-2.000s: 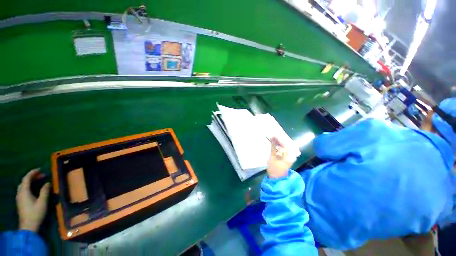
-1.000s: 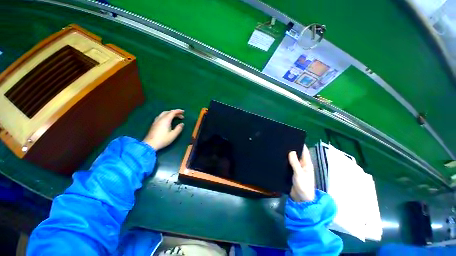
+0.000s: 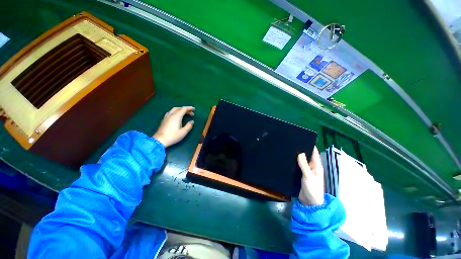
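Observation:
A glossy black screen panel (image 3: 258, 146) lies over the wooden frame (image 3: 222, 178) at the centre of the bench. The frame's orange-brown border shows along the left and front edges. My right hand (image 3: 310, 177) grips the panel's right edge, thumb on top; its fingers beneath are hidden. My left hand (image 3: 175, 125) is left of the frame, fingers apart and slightly curled, holding nothing and not touching the panel. Whether the panel's right side rests in the frame cannot be told.
Tall stacked wooden frames (image 3: 96, 111) stand at the left. A panel stack with white separator sheets (image 3: 359, 197) lies at the right, a thin black inner frame (image 3: 329, 135) behind it. A dark object (image 3: 420, 233) lies far right. An instruction sheet (image 3: 323, 66) hangs on the green back board.
From two seconds ago, the right hand has come from the white sheets to the frame with a black panel. Over the last second, hands and panel have barely moved; the view has shifted slightly.

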